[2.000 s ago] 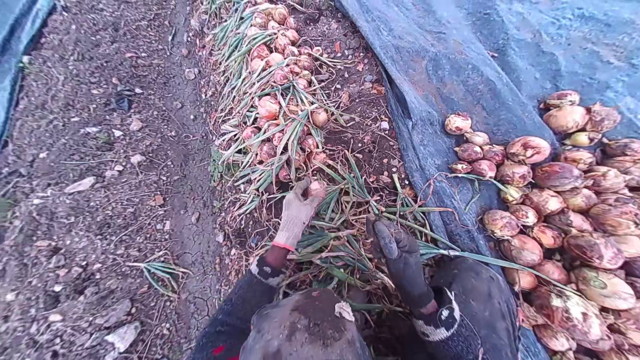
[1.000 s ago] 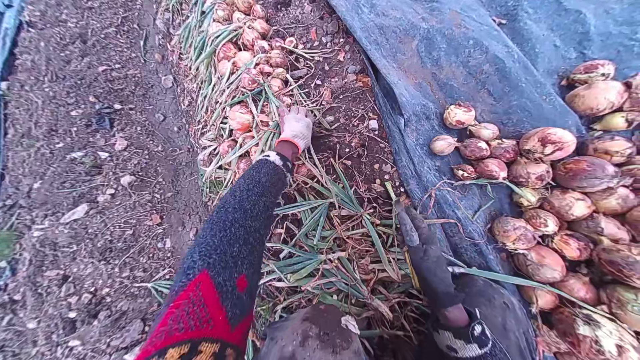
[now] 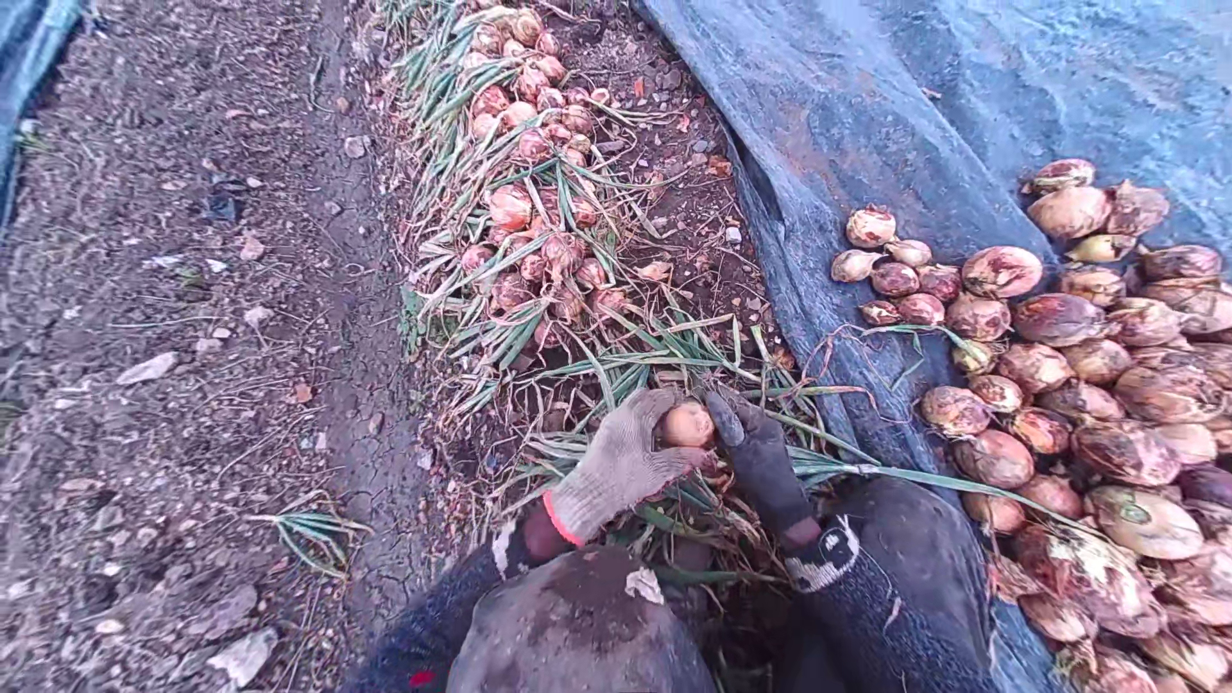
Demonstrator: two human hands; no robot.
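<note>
My left hand (image 3: 626,462), in a pale knit glove with a red cuff edge, is closed around a small onion (image 3: 687,425) between my knees. My right hand (image 3: 756,452), in a dark dirty glove, meets it from the other side, its fingers at the onion's right edge; whether it holds a tool is hidden. Long green onion tops (image 3: 664,351) lie under and around both hands. Beyond them runs a row of pulled onions (image 3: 563,252) with their leaves on. At the right, many onions without long tops (image 3: 1059,320) are heaped on a blue sheet (image 3: 828,144).
My knees (image 3: 577,616) frame the near edge. Left of the onion row is bare, stony soil (image 3: 192,385) with a loose tuft of green leaves (image 3: 313,534). Another blue sheet (image 3: 34,67) shows at the far left corner. One long leaf crosses onto the right heap.
My left hand, stretched out to the onion row a second ago, is back near my knees with an onion. My right hand has moved up and inward to meet it.
</note>
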